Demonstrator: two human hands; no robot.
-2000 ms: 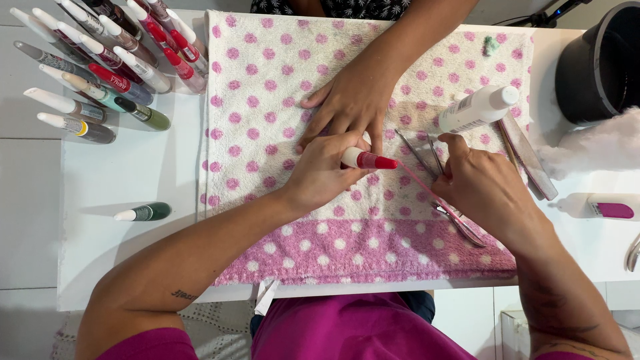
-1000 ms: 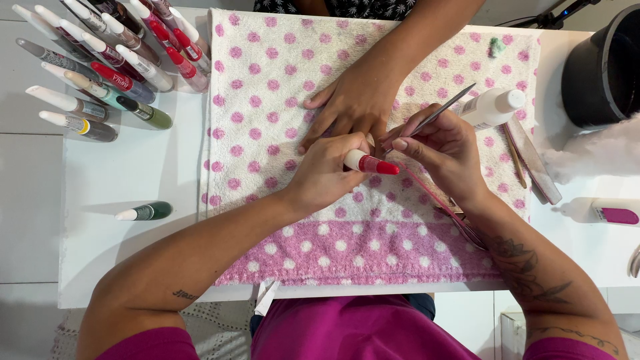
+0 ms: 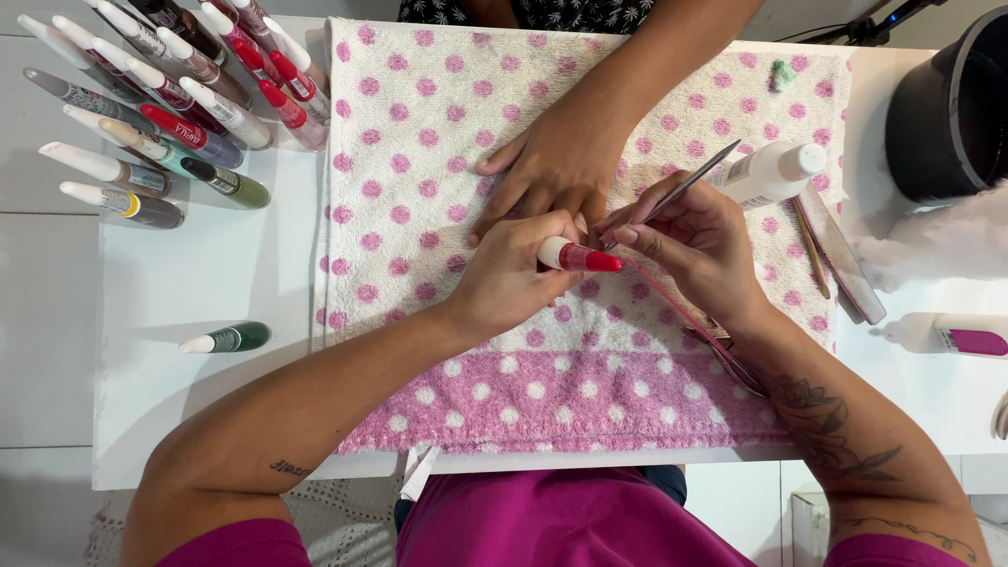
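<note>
My left hand (image 3: 504, 276) is closed around a small bottle with a red cap and white end (image 3: 579, 256), and touches the fingers of another person's hand (image 3: 563, 157). That hand lies palm down on a polka-dot towel (image 3: 535, 405). My right hand (image 3: 693, 244) grips a slim metal manicure tool (image 3: 693, 181) between thumb and fingers. One end is at the person's fingertips; the other points up and right. Beneath my right wrist lie a pink-handled tool (image 3: 685, 315) and other metal items, partly hidden. Just beyond my right hand is a white plastic bottle (image 3: 772, 173).
Many nail polish bottles (image 3: 224, 114) stand at the upper left, with a dark green one (image 3: 228, 337) apart. A nail file (image 3: 843, 256) and wooden stick (image 3: 811, 244) lie at the right, near cotton (image 3: 937, 236), a black bucket (image 3: 937, 118) and a magenta-labelled bottle (image 3: 972, 337).
Two seconds ago my right hand was by the metal tools near the white bottle. It has since picked up the slim metal tool and moved left to the person's fingers. My left hand has stayed in place.
</note>
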